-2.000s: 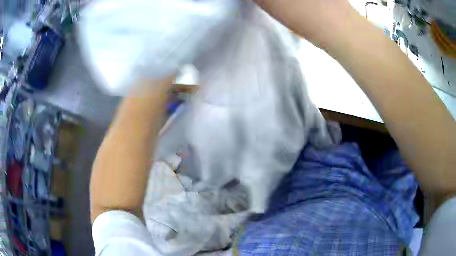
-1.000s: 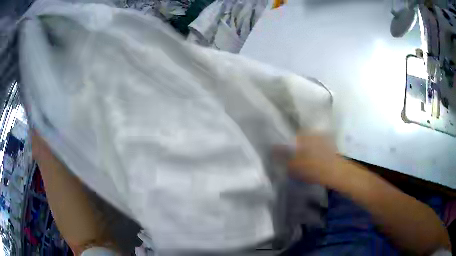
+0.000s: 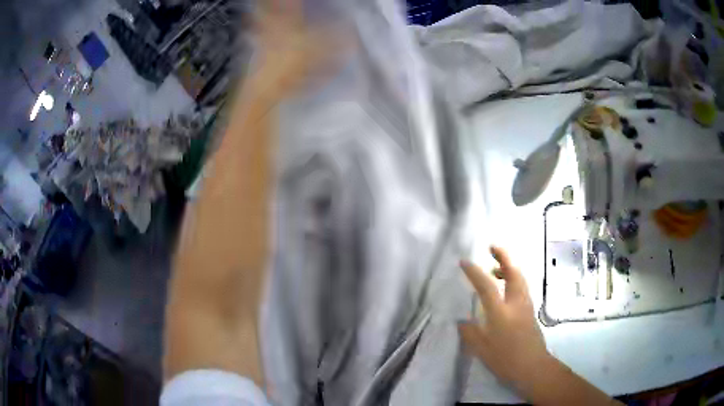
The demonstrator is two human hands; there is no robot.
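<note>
A pale grey-white garment [image 3: 349, 238] hangs blurred across the middle, left of the sewing machine. My left hand [image 3: 306, 47] is at the top of it, badly blurred; its fingers and grip cannot be made out. My right hand [image 3: 504, 317] is at the garment's right edge over the white table, fingers spread, thumb side near the cloth. The needle plate and bed [image 3: 571, 262] of the machine lie right of my right hand. The presser foot area [image 3: 599, 258] has no cloth under it.
The grey lamp shade [image 3: 537, 173] stands left of the machine head. An orange-yellow roll [image 3: 680, 220] is at the right. More pale cloth [image 3: 540, 47] lies along the table's back. Heaped cloth pieces [image 3: 123, 166] and a dark blue object [image 3: 59, 250] are at the left.
The view has shifted to show more of the machine. The garment has moved from the left to the middle, my left arm has reached up and forward, and my right hand's fingers have spread.
</note>
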